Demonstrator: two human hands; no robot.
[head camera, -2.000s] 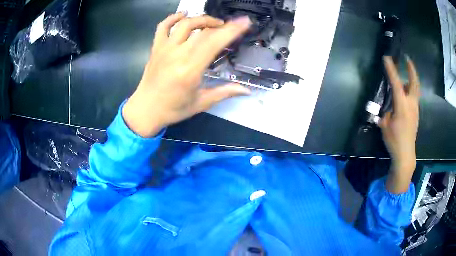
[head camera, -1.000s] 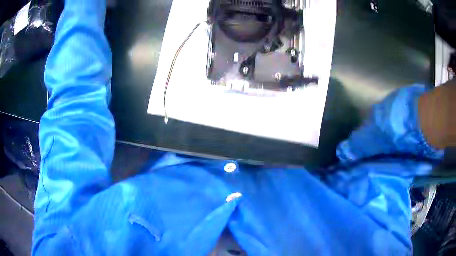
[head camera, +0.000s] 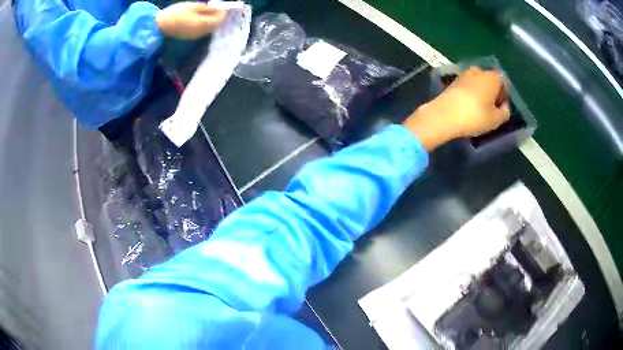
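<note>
My left hand (head camera: 468,109) reaches into a small grey open box (head camera: 522,133) at the upper right. Its fingers are bent down inside the box, and whether they hold anything is hidden. The box has dark contents. The device housing assembly (head camera: 495,294), filled with black parts and blurred, lies on a white sheet (head camera: 423,273) at the lower right. My right hand is not in view.
A clear bag of black parts (head camera: 321,92) with a white label lies left of the box. At the upper left another person's hand (head camera: 188,20) holds a white strip (head camera: 212,72). Crinkled clear bags (head camera: 171,198) lie below. A green conveyor (head camera: 560,82) with a white edge runs behind.
The view has swung left. The housing and sheet now lie at the lower right. My left hand has come into view in the box, and my right arm has left the picture.
</note>
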